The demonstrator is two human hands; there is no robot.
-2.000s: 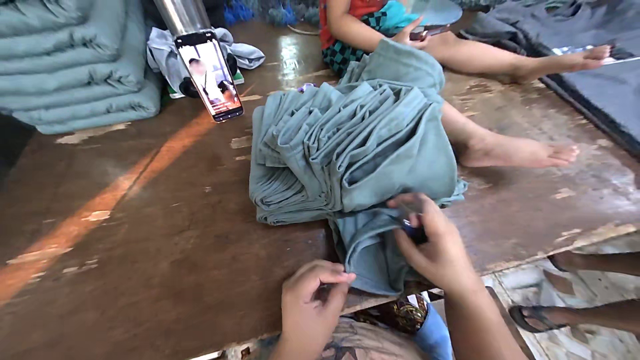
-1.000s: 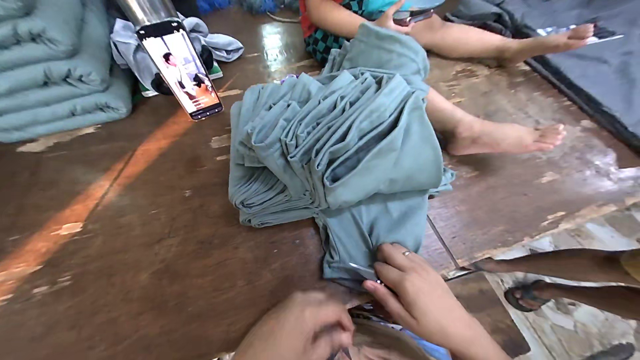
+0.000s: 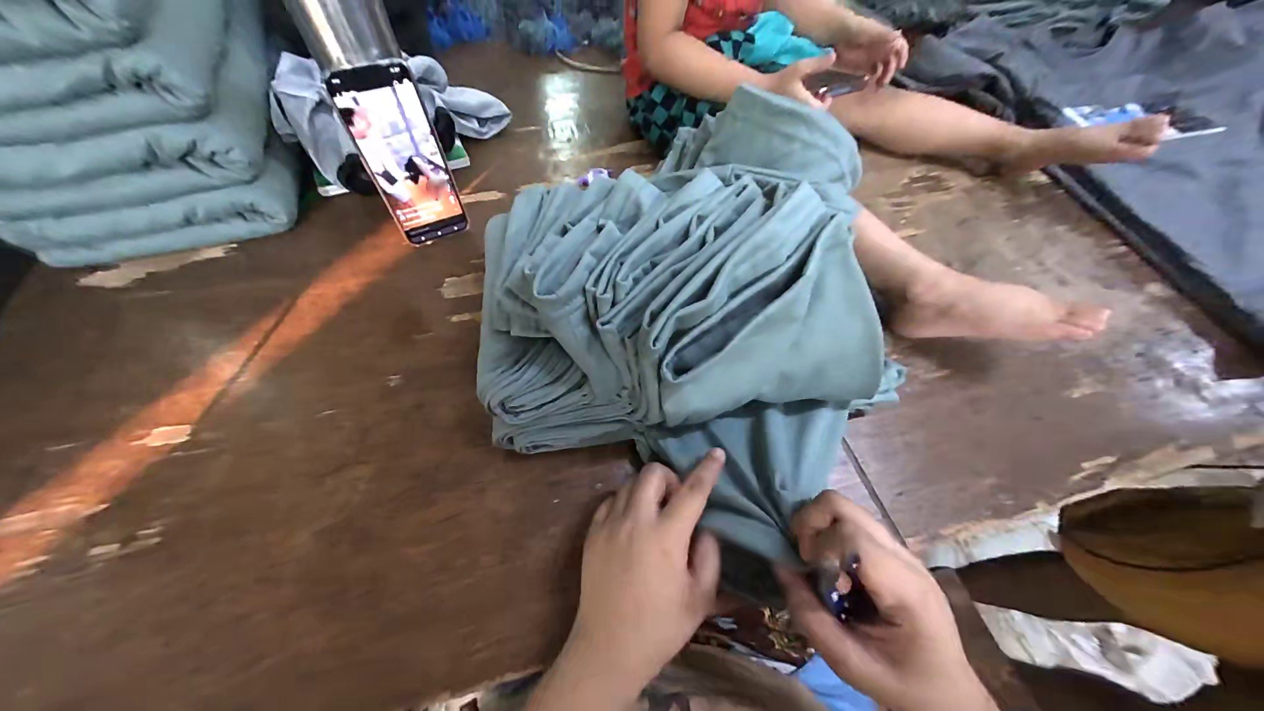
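A thick stack of folded grey-green fabric pieces [image 3: 681,286] lies on the worn wooden table, and one flap of the cloth [image 3: 755,474] hangs toward me at the near edge. My left hand [image 3: 657,543] rests at the left side of this flap, index finger extended onto the cloth; whether it pinches any fabric is unclear. At the flap's right side, my right hand [image 3: 874,592] holds a small dark-handled tool [image 3: 841,591], its kind hidden by the fingers, while thumb and fingers meet at the cloth.
Folded grey-green textiles [image 3: 128,118] are piled at the far left. A lit smartphone [image 3: 400,153] leans against a metal cylinder [image 3: 346,30]. Another person's bare legs [image 3: 987,296] stretch across the table behind the stack. Dark fabric [image 3: 1165,188] lies at the right. The table [image 3: 296,494] has chipped patches.
My left hand has moved up from the near edge onto the flap. My right hand remains near the flap; its dark-handled tool shows again. At the lower right, another person has come further into view.
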